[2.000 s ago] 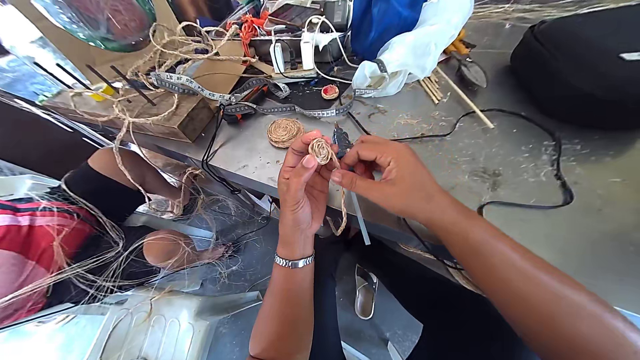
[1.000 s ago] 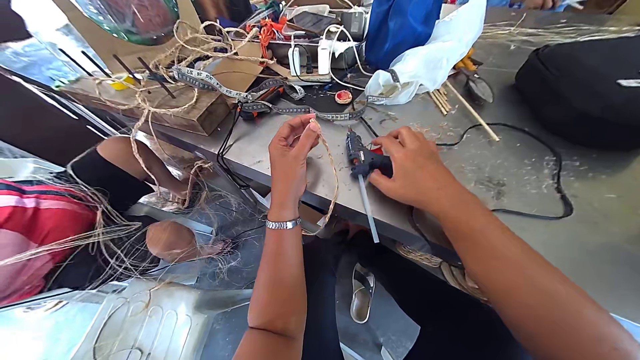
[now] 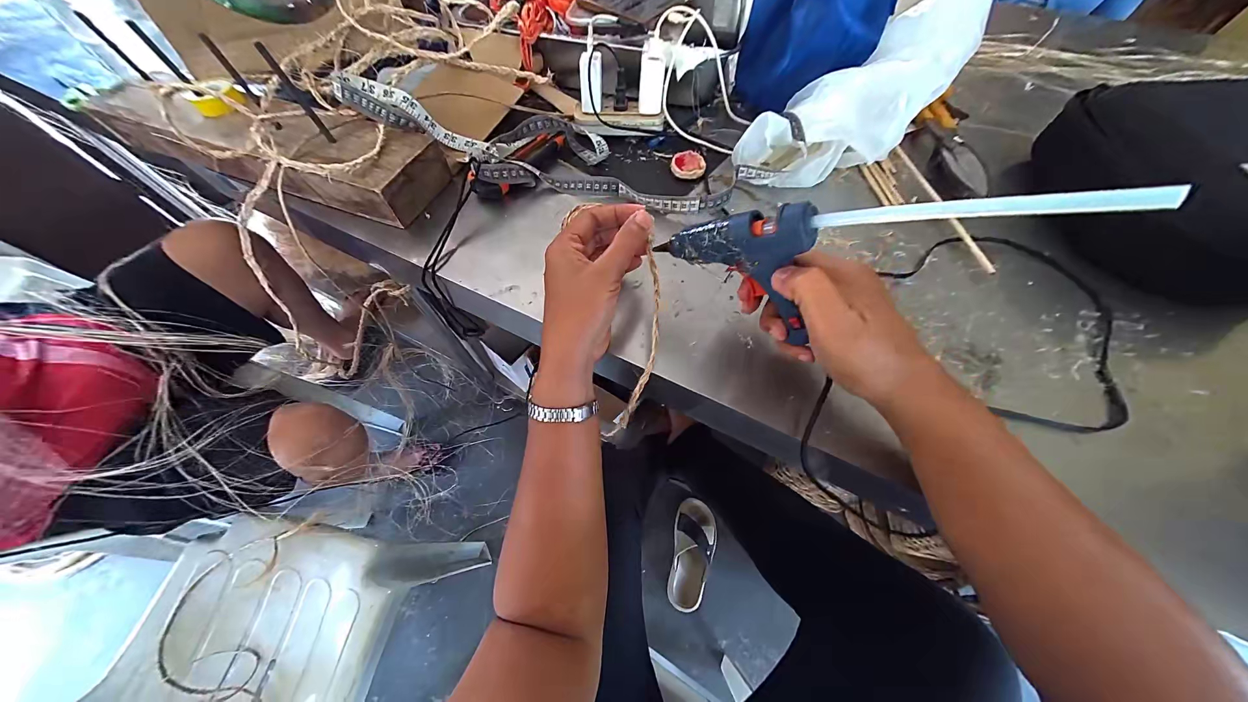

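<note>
My left hand [image 3: 593, 283], with a metal bracelet at the wrist, pinches a braided natural-fibre cord [image 3: 654, 331] above the table's front edge. The cord hangs down past the edge, and a bit of coiled fibre shows behind my fingers; the rest of that piece is hidden. My right hand [image 3: 843, 317] grips the handle of a dark blue hot glue gun [image 3: 756, 244]. A long translucent glue stick [image 3: 1004, 207] sticks out of its rear. The nozzle points left, close to the cord and my left fingertips; whether it touches them I cannot tell.
Behind my hands lie a measuring tape [image 3: 624, 187], a small round red-centred piece [image 3: 687, 165], a power strip with chargers [image 3: 624, 119] and a white plastic bag [image 3: 868, 88]. A wooden block [image 3: 361, 180] stands left, a black bag [image 3: 1160, 185] right. A person with loose fibres sits at left.
Two seconds ago both hands were at the fibre coil. My right hand then took hold of the glue gun on the table, and now holds it raised, nozzle toward my left hand. The cord stays in my left.
</note>
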